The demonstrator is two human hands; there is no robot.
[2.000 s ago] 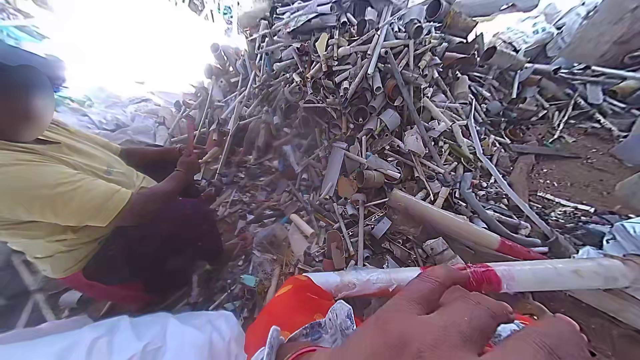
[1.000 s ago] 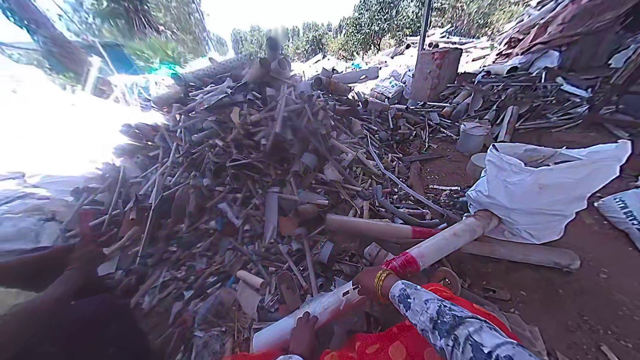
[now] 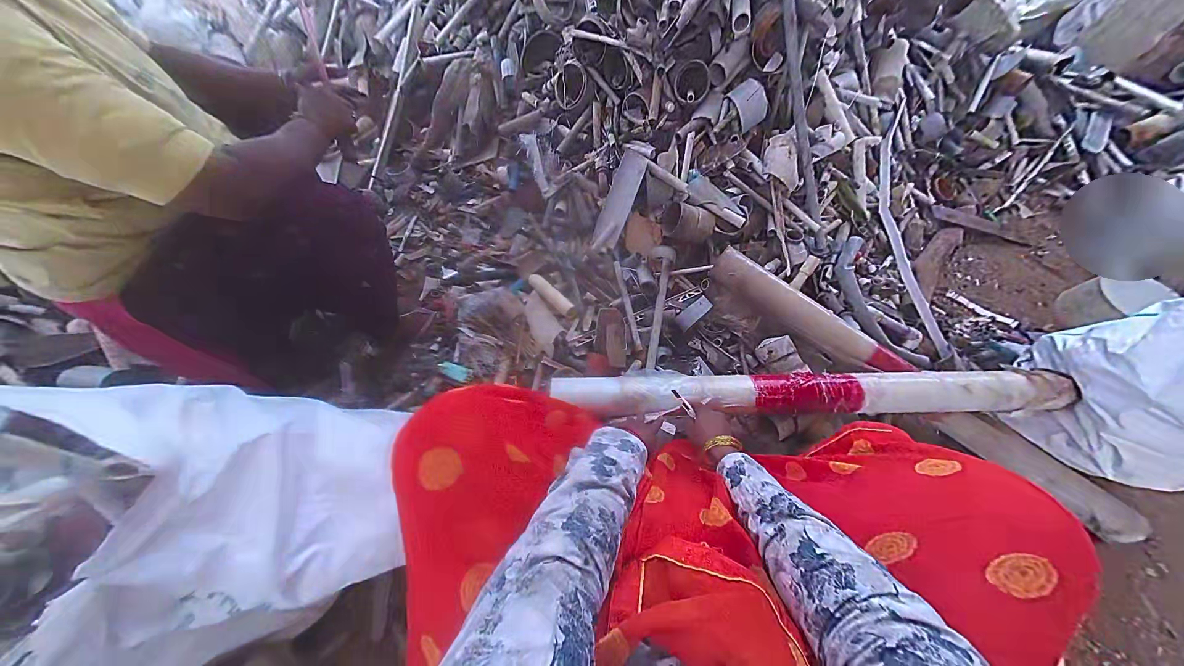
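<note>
A long white plastic pipe (image 3: 934,392) with a red band (image 3: 807,393) lies crosswise just past my knees, which red cloth with orange spots (image 3: 916,499) covers. At its near side, left of the red band, both my hands are close together. My left hand (image 3: 645,428) is small and partly hidden by its patterned sleeve; its fingers cannot be made out. My right hand (image 3: 708,427), with gold bangles at the wrist, touches the pipe, and a small pale piece shows by its fingers. Whether either hand grips the pipe is not clear.
A heap of broken pipes (image 3: 684,102) rises in front. A person in a yellow shirt (image 3: 83,139) sits at the left. White sacks lie at the left (image 3: 250,481) and right (image 3: 1128,398). Another banded pipe (image 3: 795,310) lies beyond mine.
My hands, apart on the pipe one second ago, are now close together by its near side. The pipe, slanted before, now lies nearly level across my lap. The view has tilted down.
</note>
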